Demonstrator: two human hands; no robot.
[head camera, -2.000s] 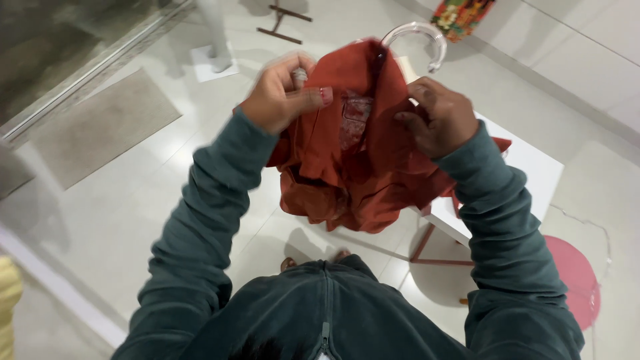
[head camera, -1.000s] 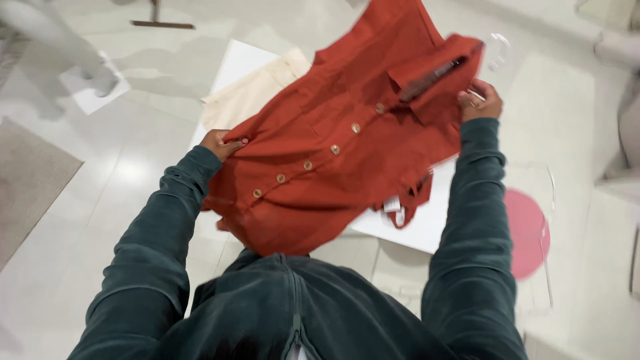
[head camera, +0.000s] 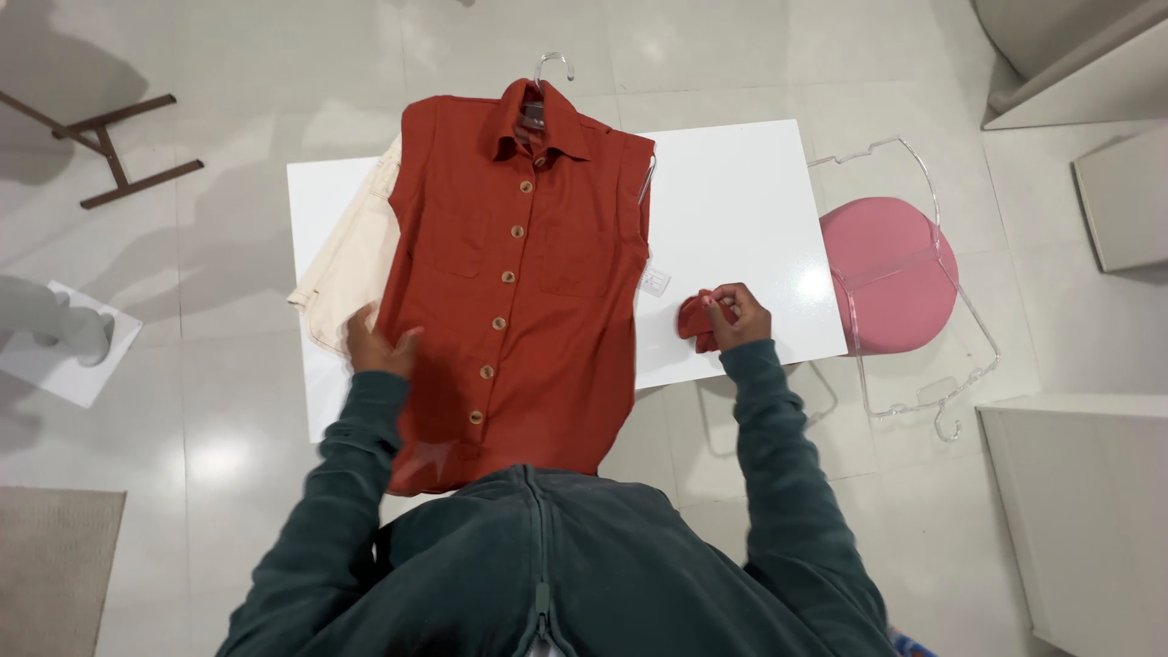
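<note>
A rust-red sleeveless button-front shirt (head camera: 511, 292) lies front up across a white table (head camera: 730, 210), its lower end reaching my waist. The hook of a clear plastic hanger (head camera: 554, 66) sticks out of its collar. A tag (head camera: 653, 280) with writing shows at its right side. My left hand (head camera: 381, 345) is at the shirt's left edge, fingers apart, slightly blurred. In my right hand (head camera: 739, 317) is a small bundle of rust-red fabric (head camera: 698, 321), held over the table. A cream garment (head camera: 351, 265) lies partly under the shirt.
A round pink stool (head camera: 890, 274) stands right of the table, with clear plastic hangers (head camera: 972, 374) over it. Brown metal legs (head camera: 119, 155) are at the upper left. A grey stand (head camera: 82, 328) on a white base is at the left. White blocks (head camera: 1086, 511) stand on the right.
The shirt, held up between both hands a second ago, now lies spread on the table with its collar away from me. My right hand has let go of it and holds the small red bundle.
</note>
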